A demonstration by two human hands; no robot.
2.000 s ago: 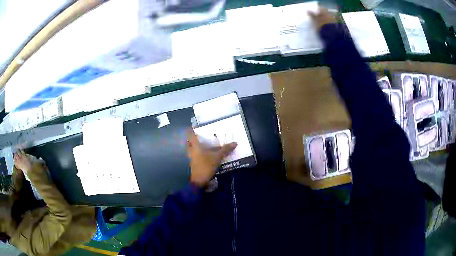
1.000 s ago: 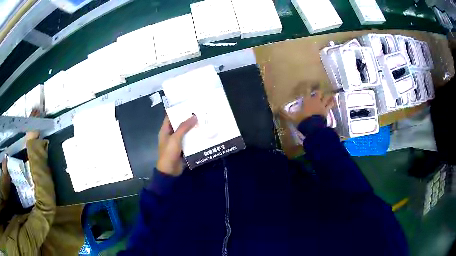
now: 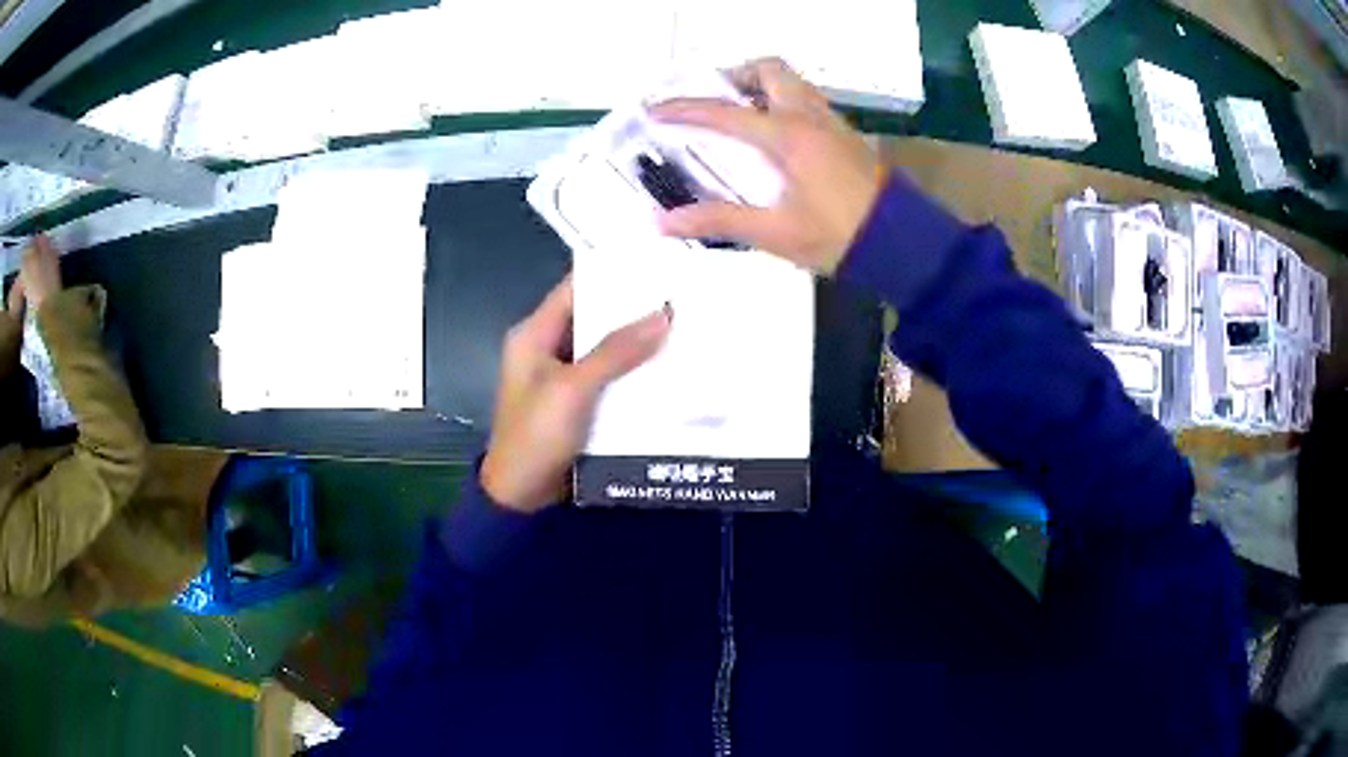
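Note:
A white retail box (image 3: 710, 362) with a black lettered band at its near end is in front of me. My left hand (image 3: 569, 388) grips its left edge, thumb on the top face. My right hand (image 3: 784, 170) holds an inner tray (image 3: 614, 185) at the far end of the box. The tray is tilted, with a black bundle in its middle. My right fingers cover part of it. Whether the tray's edge is inside the box opening cannot be told.
A pile of flat white cartons (image 3: 340, 303) lies at left on the black bench (image 3: 481, 237). Filled trays (image 3: 1153, 281) are stacked on brown cardboard (image 3: 939, 399) at right. White closed boxes (image 3: 1030, 85) line the green belt. Another person's sleeve (image 3: 82, 414) is at far left.
My right hand has moved from the cardboard to the box's far end and now holds a tray. The box is turned nearly straight towards me. The view has shifted.

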